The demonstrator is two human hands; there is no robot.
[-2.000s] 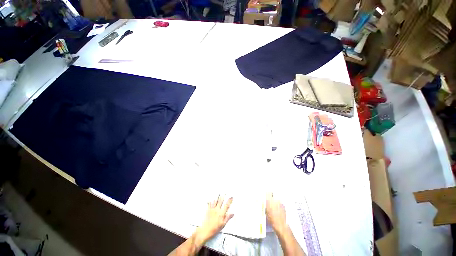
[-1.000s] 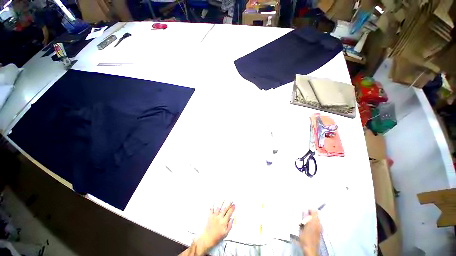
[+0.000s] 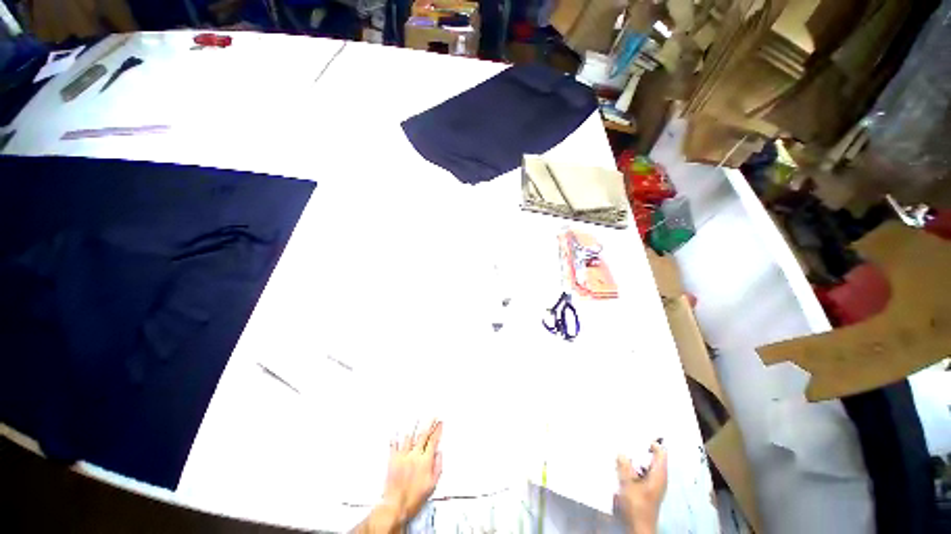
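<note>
My left hand (image 3: 413, 471) lies flat on white paper at the near table edge, fingers spread a little, holding nothing. My right hand (image 3: 640, 488) is further right, with its fingers bent around a thin, dark-ended pen (image 3: 658, 444), mostly hidden by the fingers. A thin yellow strip (image 3: 543, 476) lies between the hands. The white paper (image 3: 474, 459) is hard to tell from the white table; a slanting edge shows left of my right hand.
Large dark fabric (image 3: 115, 302) covers the left. Black-handled shears (image 3: 563, 317) lie beside a red-orange stack (image 3: 592, 276). Folded khaki pieces (image 3: 574, 188) and dark cut pieces (image 3: 501, 120) lie farther back. A brown card pattern (image 3: 866, 323) hangs at right.
The view has turned right. My right hand has left the paper's edge beside the yellow strip, moved right and taken hold of the pen. My left hand stays flat on the paper.
</note>
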